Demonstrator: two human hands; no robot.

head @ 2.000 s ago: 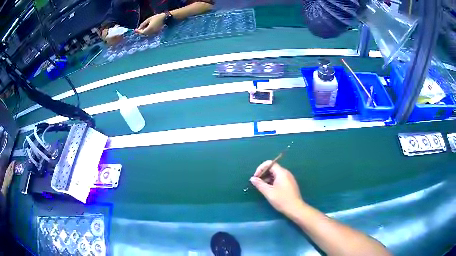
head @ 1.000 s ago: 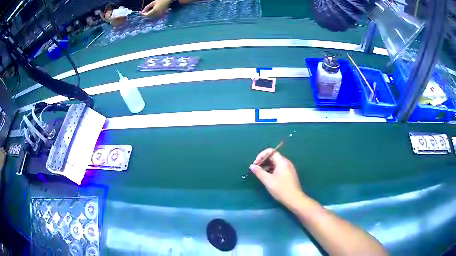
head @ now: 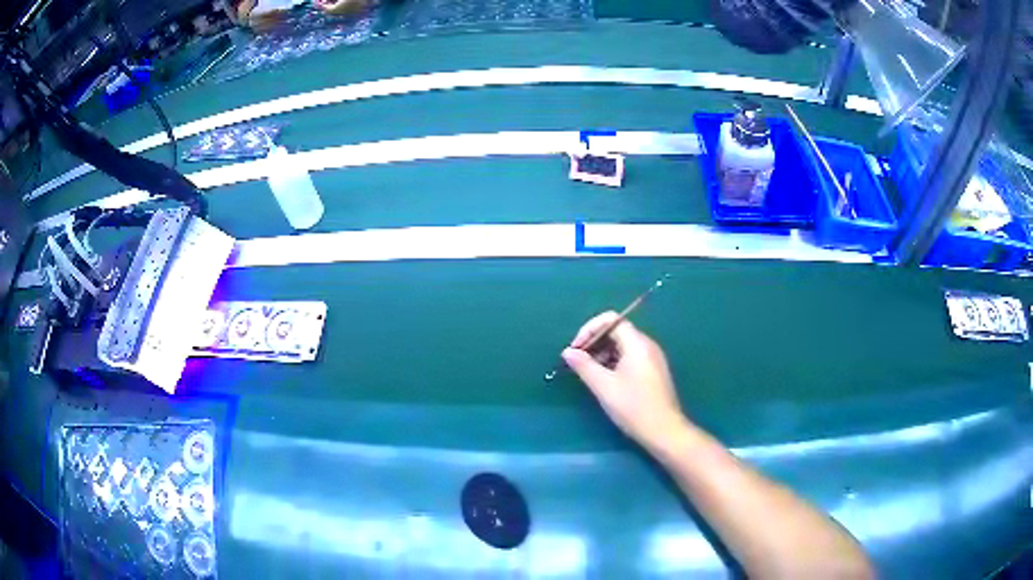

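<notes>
My right hand [head: 629, 374] is bare and holds a thin brown pick [head: 621, 321] between thumb and fingers, over the green bench. One tip points up and right, the other down and left. A fixture plate with round units [head: 263, 330] sticks out from under the purple-glowing lamp box [head: 170, 300] at left. Another fixture plate [head: 988, 316] lies at the far right. A black round pad [head: 495, 510] lies on the near edge. A clear blister tray with discs [head: 138, 494] is at lower left. My left hand is not in view.
A white squeeze bottle [head: 296, 190] stands left of centre. A small pink-red frame [head: 596, 169] lies beyond the hand. A pump bottle [head: 745, 159] stands in a blue bin [head: 791, 202] near a metal post [head: 972, 142]. Another fixture plate [head: 232, 143] lies far left. A person's hands show at the top edge.
The plate at the lamp has come further out to the right. The far plate has moved left, behind the squeeze bottle. The view has tilted slightly; my right hand still holds the pick.
</notes>
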